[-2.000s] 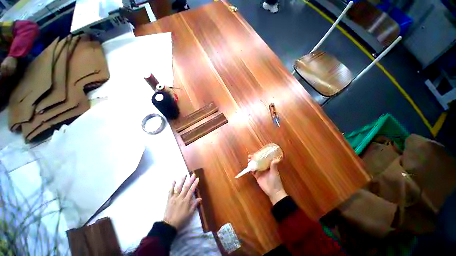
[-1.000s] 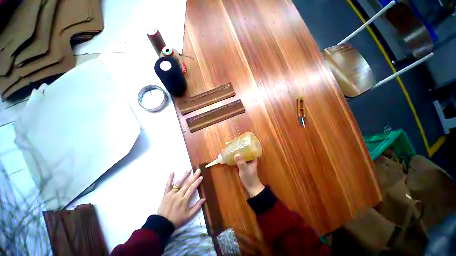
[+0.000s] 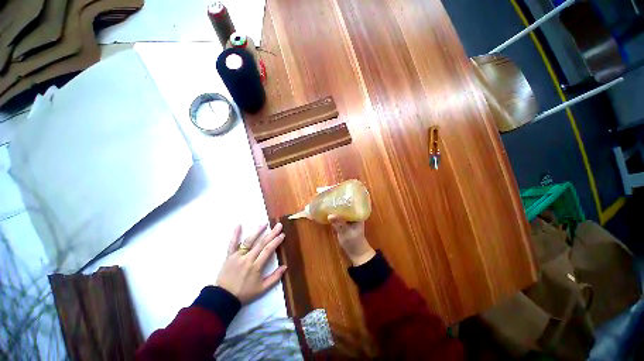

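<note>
My right hand point(image 3: 351, 236) holds the amber glue bottle point(image 3: 342, 202) tilted on its side, its pale nozzle pointing left at the upper end of a dark brown strip point(image 3: 295, 292). The strip lies along the seam between white sheet and wood. My left hand point(image 3: 248, 268) lies flat with fingers spread, fingertips at the strip's left edge; it grips nothing. Two brown strips point(image 3: 308, 144) lie side by side on the wood above the bottle. A stack of dark brown strips point(image 3: 96, 316) sits on the white surface at lower left.
A tape roll point(image 3: 212, 114), black thread cone point(image 3: 241, 79) and smaller spools stand near the seam. A small orange-handled tool point(image 3: 433, 147) lies on the wood. Brown panels point(image 3: 49, 35) are piled at upper left. A chair point(image 3: 505, 92) and green crate point(image 3: 554, 202) stand beyond the right edge.
The glue bottle has moved left, its nozzle now at the strip by my left hand. The view has shifted, so the bench things appear higher up.
</note>
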